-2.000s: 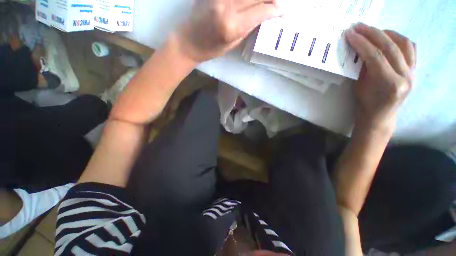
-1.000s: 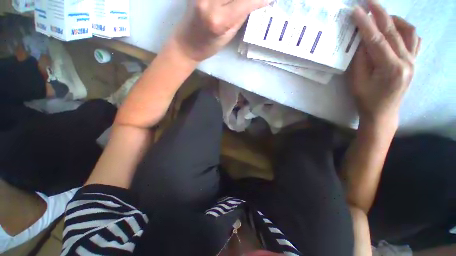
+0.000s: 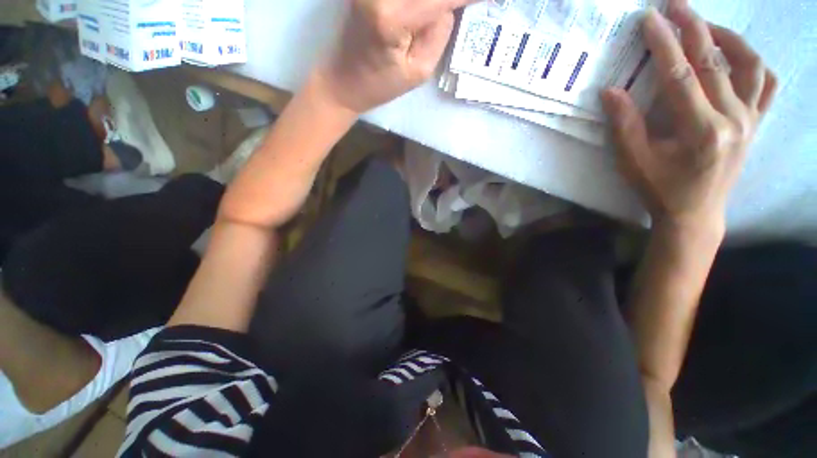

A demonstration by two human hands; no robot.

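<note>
A printed leaflet [image 3: 548,55] with several dark purple bars lies on a slightly fanned leaflet stack [image 3: 528,114] near the table's edge. My right hand [image 3: 694,107] is on the leaflet's right end, fingertips on its top face and thumb at its near edge. My left hand [image 3: 403,40] is at the leaflet's upper left corner, fingers bent and pointing right. Its fingertips are cut off by the top edge of the picture, so I cannot tell if they grip the sheet.
White cartons [image 3: 134,36] with blue lettering stand at the table's upper left. The pale tabletop [image 3: 502,161] ends above my knees. A crumpled plastic bag [image 3: 434,197] hangs below the edge. A small round green-white thing [image 3: 200,97] is at left. Another person's dark-clothed leg [image 3: 98,250] is at left.
The leaflet's face now shows more grey print around the bars. My right thumb has come down to the sheet's near edge. The whole view has shifted slightly.
</note>
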